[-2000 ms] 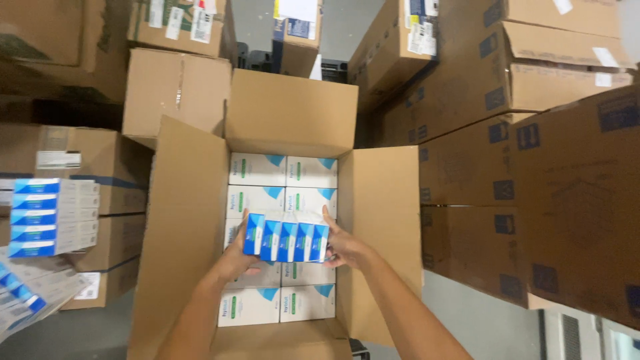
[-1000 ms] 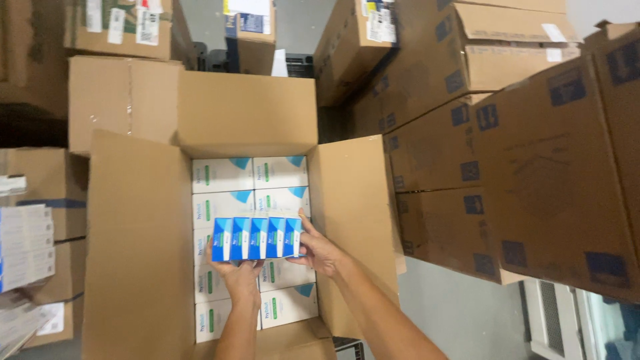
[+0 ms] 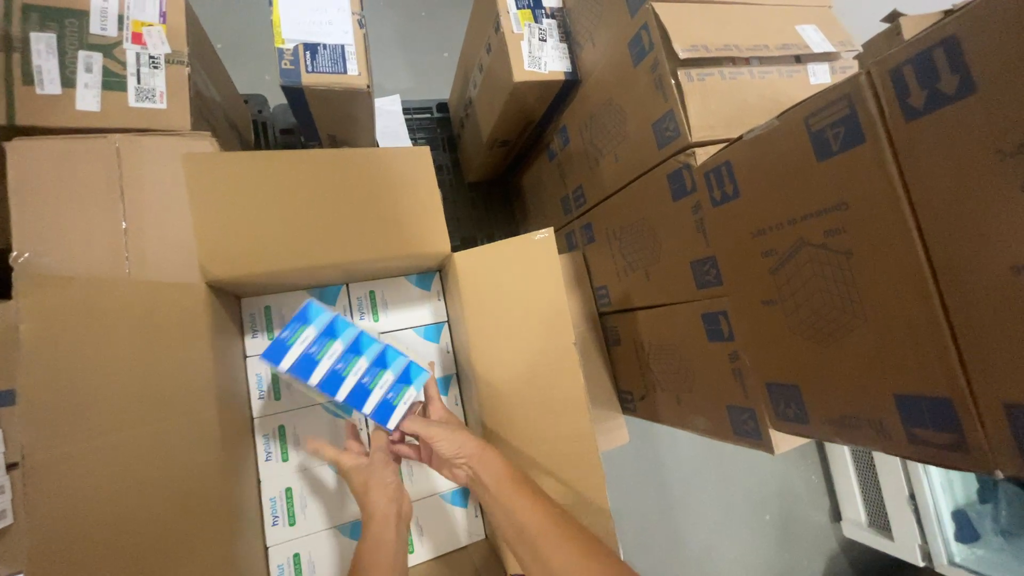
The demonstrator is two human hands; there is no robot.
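A shrink-wrapped bundle of several small blue-and-white cartons (image 3: 346,364) is tilted above an open cardboard box (image 3: 320,212). My right hand (image 3: 436,436) grips the bundle at its lower right end. Just beneath that end is my left hand (image 3: 364,464), its fingers spread and slightly blurred; whether its fingertips touch the bundle cannot be told. Inside the box, white cartons with blue corners and green marks (image 3: 308,500) lie in two columns. The bundle and my hands hide part of them.
Large brown cardboard boxes (image 3: 800,264) are stacked along the right. Labelled boxes (image 3: 328,104) stand behind the open box, near a black plastic pallet (image 3: 448,136). A white-framed unit with a glass pane (image 3: 920,512) is at lower right.
The bundle, level and held by both hands before, is now tilted, with its left end higher. My left hand has come off its left side and opened. The view has shifted to the right.
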